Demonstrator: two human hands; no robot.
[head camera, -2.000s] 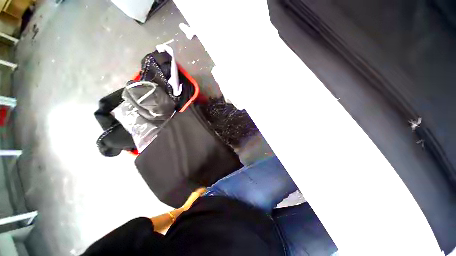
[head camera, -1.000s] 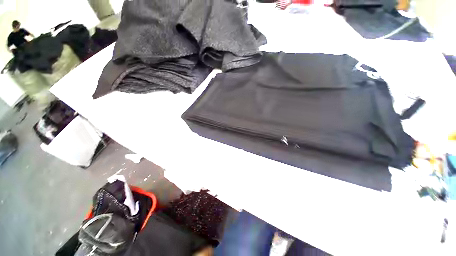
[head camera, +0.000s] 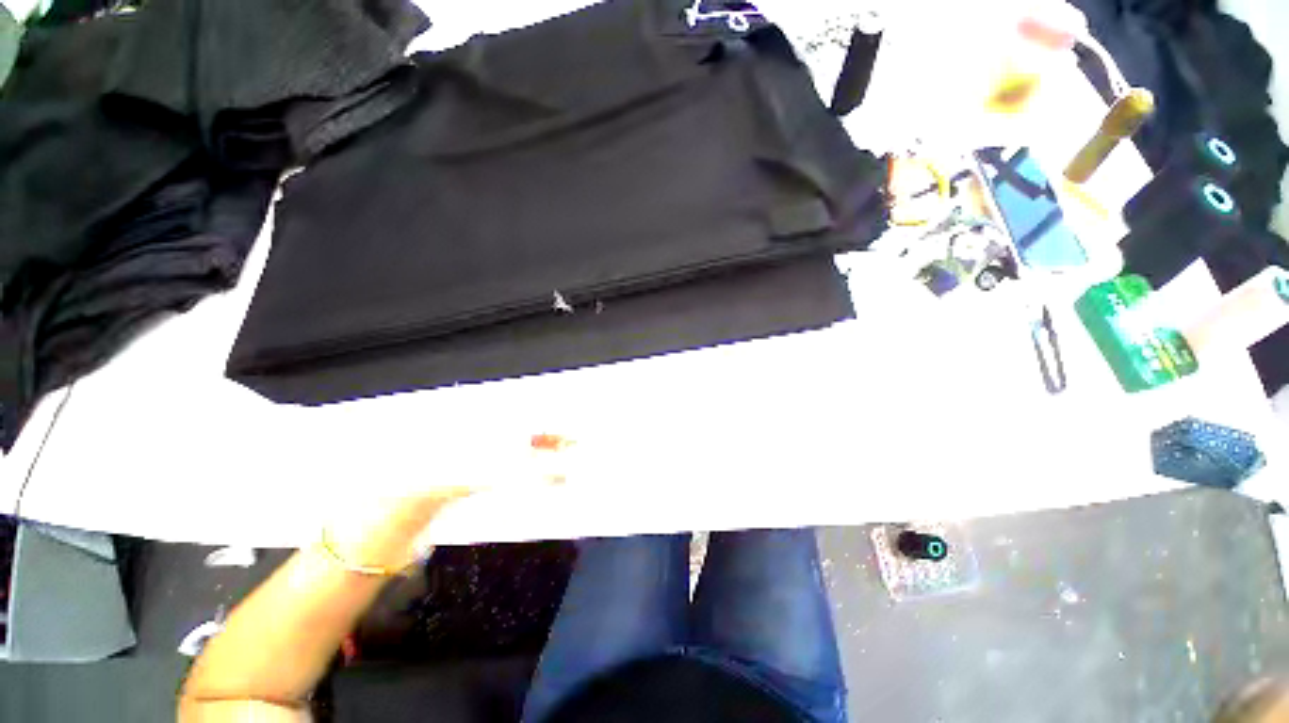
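A black garment piece (head camera: 551, 184) lies folded on the white table, its layered edge towards me. A small pale thread tuft (head camera: 561, 301) is on that edge. A thin white cord (head camera: 724, 17) lies at its far end. My left hand (head camera: 488, 473) reaches over the table just in front of the cloth, not touching it. It is washed out against the white, so its fingers and anything in them are unclear. A blurred skin-toned patch at the bottom right corner seems to be part of my right hand (head camera: 1255, 703), cut off by the edge.
A dark textured fabric pile (head camera: 127, 170) lies at left. At right are a smartphone (head camera: 1032, 209), green box (head camera: 1135, 333), small snips-like tool (head camera: 1048, 350), wooden-handled tool (head camera: 1110, 134), dark blue speckled block (head camera: 1206, 452) and black cones (head camera: 1180, 212). The table's front edge (head camera: 707, 526) crosses above my lap.
The view has swung from the floor and baskets to the table. My left hand, earlier low beside my lap, is now over the table. The folded cloth looks unchanged.
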